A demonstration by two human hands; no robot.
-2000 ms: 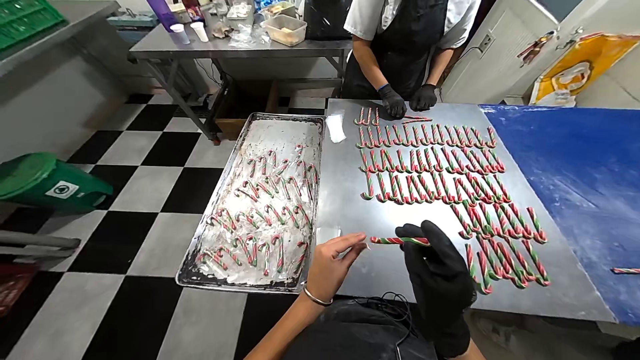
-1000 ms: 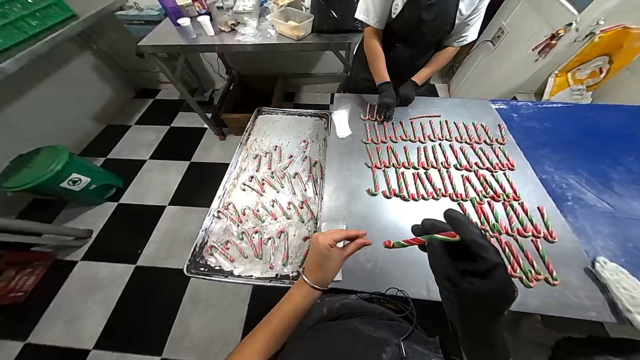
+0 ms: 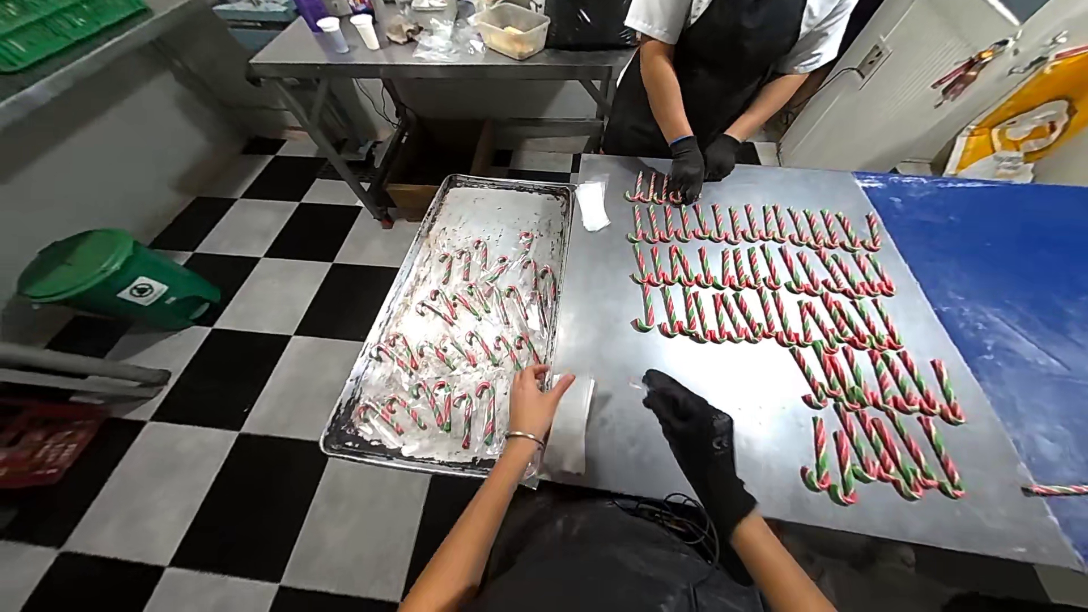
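My bare left hand, with a bracelet at the wrist, is over the tray's right edge, beside a stack of white or clear sheets. Its thumb and fingers are apart, and nothing shows between them. My black-gloved right hand hovers over the metal table, fingertips pointing left; a tiny pale speck lies near them, and whether it pinches anything is unclear. Bagged candy canes lie on the metal tray. Unbagged red, green and white candy canes form several rows on the table.
Across the table, a person's gloved hands touch the farthest row. A white sheet lies by the tray's far right corner. A blue surface adjoins the table at right, with a striped stick at its edge. A green bin stands left.
The candy cane that was in my right hand is no longer seen there. My left hand has moved left to the tray's edge, away from my right hand. The other person's hands have shifted slightly.
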